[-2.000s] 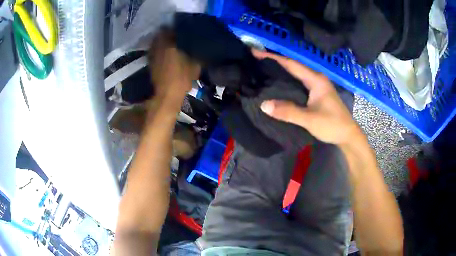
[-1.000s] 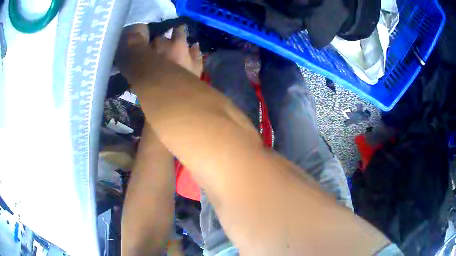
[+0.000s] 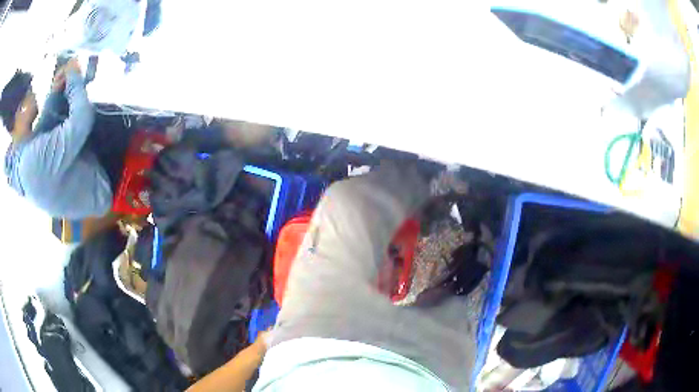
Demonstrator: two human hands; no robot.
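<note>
My left hand (image 3: pixel 263 341) is at the lower edge beside my hip, small and partly hidden. Its fingers do not show clearly. My right hand is not in view. A thick bundle of dark cloth (image 3: pixel 207 283) hangs over a blue crate left of my lap. A second blue crate (image 3: pixel 502 268) at the right holds dark cloth pieces (image 3: pixel 586 264) and some white material (image 3: pixel 536 375). My grey-trousered lap (image 3: pixel 345 253) shows no cloth piece on it.
The white table (image 3: pixel 345 69) runs across the top. Green-looped scissors (image 3: pixel 622 158) lie at its right end. A red stool (image 3: pixel 291 249) is under me. Another red stool (image 3: pixel 142 172) stands left. A person in grey (image 3: pixel 65 164) works at the far left. Speckled floor (image 3: pixel 438 256) shows.
The view has swung round to show the table front and left side. My crossed forearms have left the middle; my right hand is out of view. The dark cloth seen earlier on my lap is gone.
</note>
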